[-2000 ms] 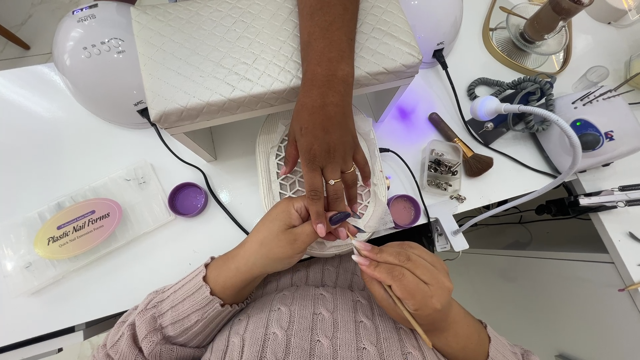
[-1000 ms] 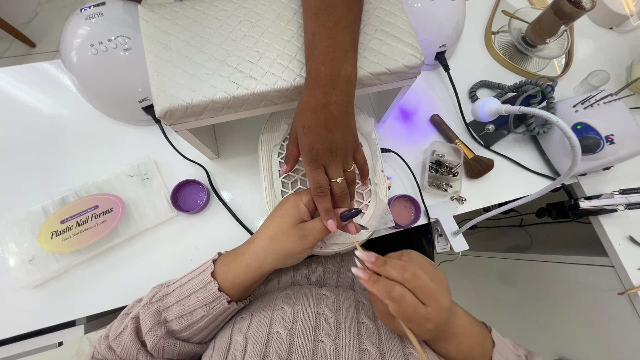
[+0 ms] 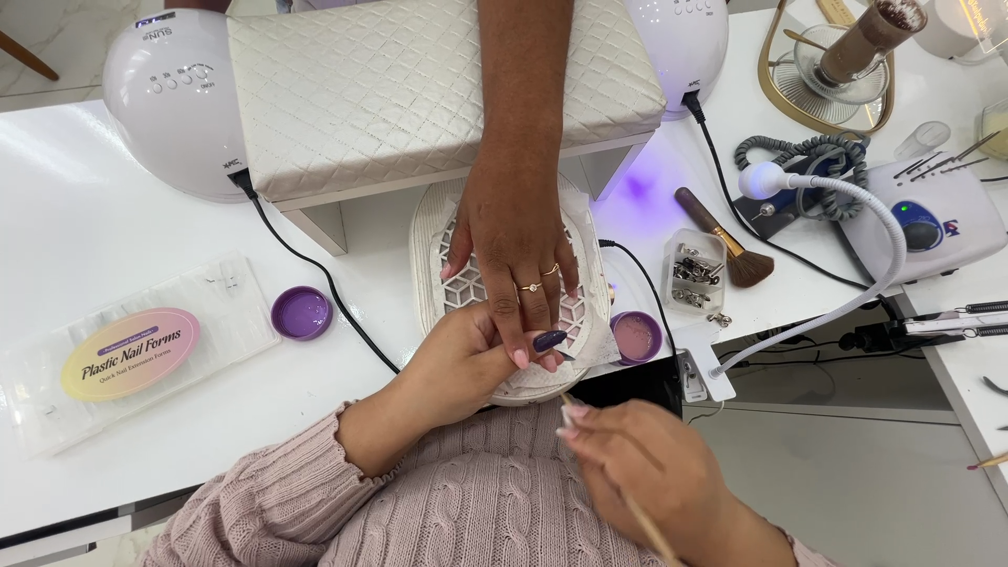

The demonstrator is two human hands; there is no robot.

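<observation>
My left hand (image 3: 465,366) holds a finger of another person's hand (image 3: 512,236), which wears rings and reaches down over a white nail dust collector (image 3: 424,268) with a honeycomb-like grille. A dark purple nail shows at my thumb. My right hand (image 3: 654,465) grips a thin wooden stick or brush handle (image 3: 646,524), its far end below and right of the held fingers, apart from them. A purple jar of pink product (image 3: 636,339) stands right of the collector. The other person's forearm lies across a quilted white armrest (image 3: 378,94).
Left are a purple lid (image 3: 302,313) and a case of plastic nail forms (image 3: 130,354). A nail lamp (image 3: 177,102) stands behind them. Right are a soft brush (image 3: 728,244), a box of metal clips (image 3: 695,272), a gooseneck lamp (image 3: 894,228), a nail drill unit (image 3: 929,213) and cables.
My right hand with the stick has moved down, away from the held fingers. My left hand still holds the other person's finger.
</observation>
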